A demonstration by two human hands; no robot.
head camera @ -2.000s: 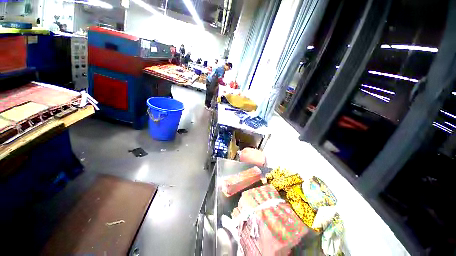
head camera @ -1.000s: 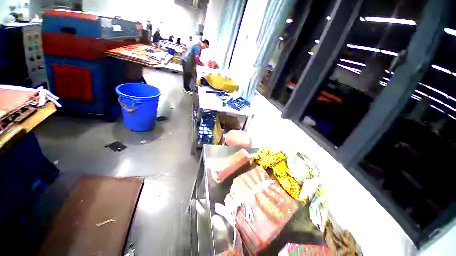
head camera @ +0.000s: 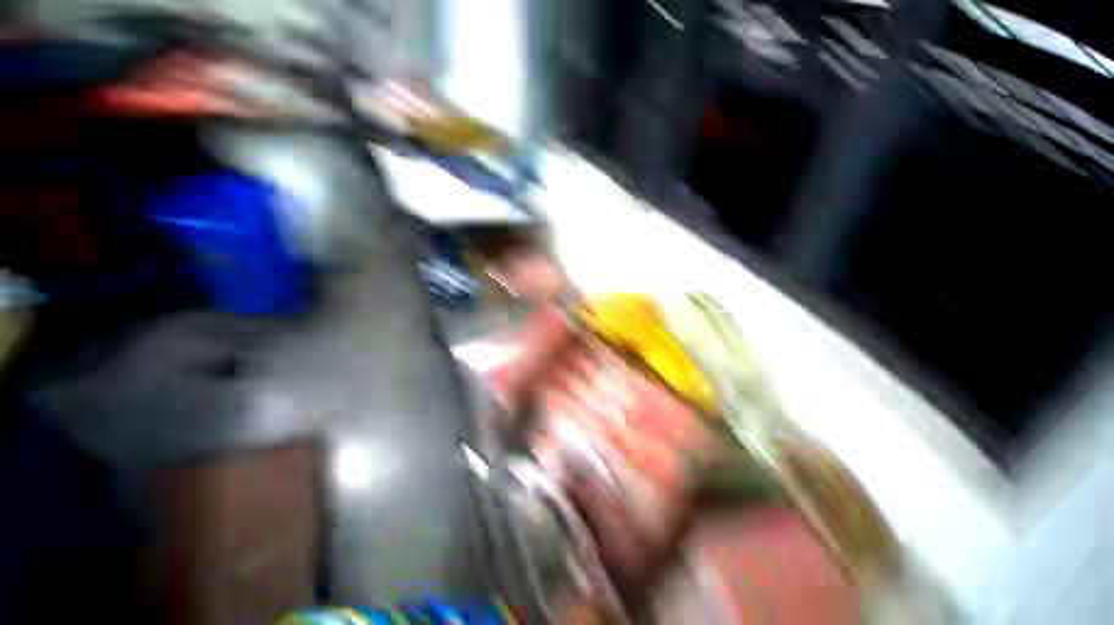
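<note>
The head view is strongly blurred. A block of cut red-and-green panels (head camera: 629,427) lies on the steel table, with a pale tie showing faintly across it. A second reddish block (head camera: 776,568) lies nearer, at the bottom right. The yellow patterned cloth (head camera: 654,344) is heaped beside the panels on the window side. Neither my left hand nor my right hand can be made out. A blue and yellow patterned thing (head camera: 397,613) shows at the bottom edge, too blurred and cut off to name.
A blue bin (head camera: 232,238) stands on the floor at the left. A brown mat (head camera: 238,531) lies on the floor at lower left. A white table (head camera: 446,195) stands farther ahead. The window wall (head camera: 757,330) runs along the right.
The view has swung, so the bin and far table sit farther left and higher. More of the nearer reddish block shows. A blue and yellow thing has appeared at the bottom edge.
</note>
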